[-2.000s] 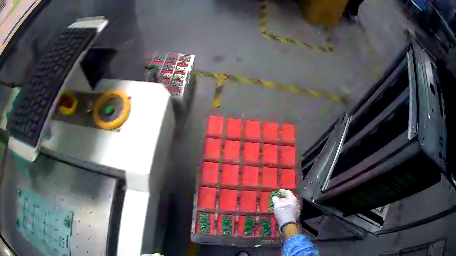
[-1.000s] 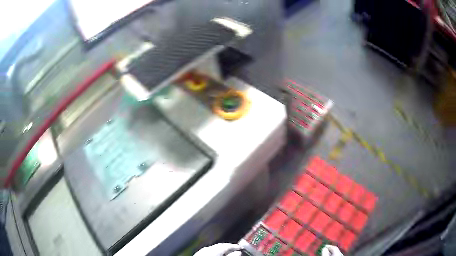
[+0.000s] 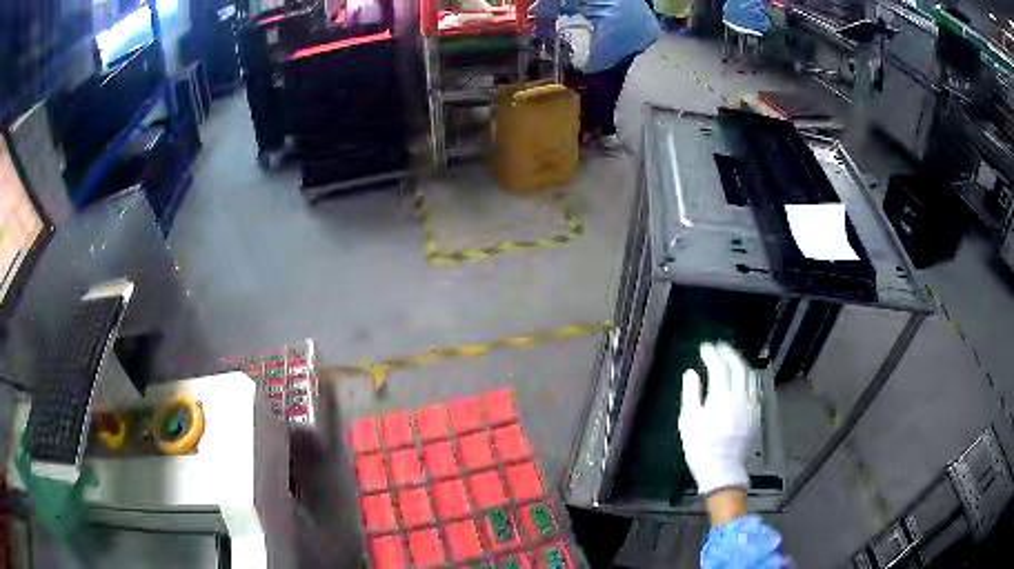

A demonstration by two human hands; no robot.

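Observation:
My right hand (image 3: 721, 417), in a white glove with a blue sleeve, is at the open side of the black magazine rack (image 3: 689, 250). Its fingers are spread a little and nothing shows in it. A dark green board surface (image 3: 684, 378) shows inside the rack beside and behind the hand; whether the fingers touch it I cannot tell. The tray stack (image 3: 449, 498) with red pockets stands to the left of the rack, with small green boards (image 3: 542, 520) in several pockets at its near right corner. My left hand is out of the picture.
The white machine corner (image 3: 228, 402) with a yellow-ringed green button (image 3: 179, 425) and a black keyboard (image 3: 72, 378) is at the left. A second tray stack (image 3: 291, 383) stands beside it. Farther back are a yellow bin (image 3: 536, 136), black carts (image 3: 347, 106) and a bending person (image 3: 609, 45).
The view has swung up and right from the machine and trays to the rack. My right hand has moved from the red tray to the rack. My left hand has left the picture.

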